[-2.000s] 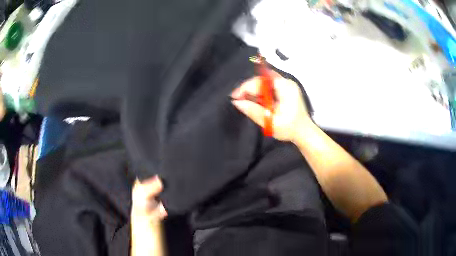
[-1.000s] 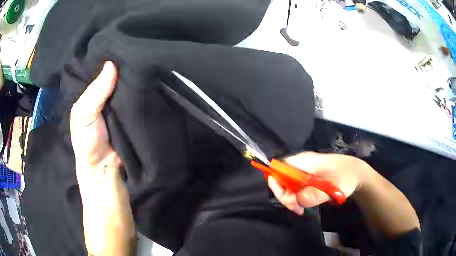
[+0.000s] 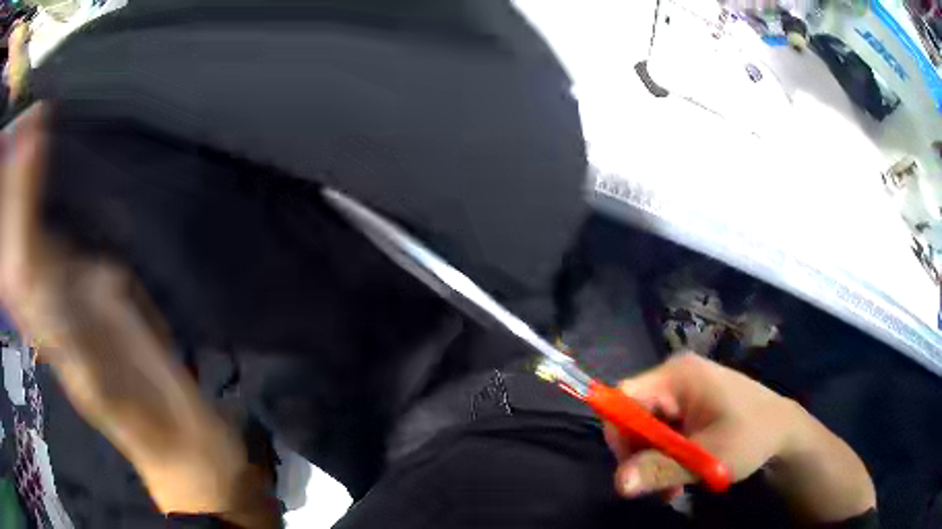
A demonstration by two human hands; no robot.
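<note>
A large black fabric panel (image 3: 434,124) spreads over the lap and onto the table's edge. My right hand (image 3: 713,424), at the lower right, holds scissors (image 3: 454,279) by their orange-red handles. The silver blades look closed or nearly so and point up and left, with their tips at a fold of the panel. My left hand (image 3: 72,300) is blurred at the far left, beside the panel. Its fingers are partly cut off by the picture's edge, and I cannot tell whether they grip the cloth.
A white sewing-machine table (image 3: 713,176) with a ruler-marked front edge is at the right. Part of a machine with blue "JACK" lettering (image 3: 881,57) shows at the upper right. Metal parts (image 3: 713,320) show below the table edge. Part of another person's hand may show at the upper left.
The scissors, open a second ago, have closed or nearly closed and moved slightly down and right. My left hand has swung left. The panel has spread and shifted left, uncovering more of the table's edge.
</note>
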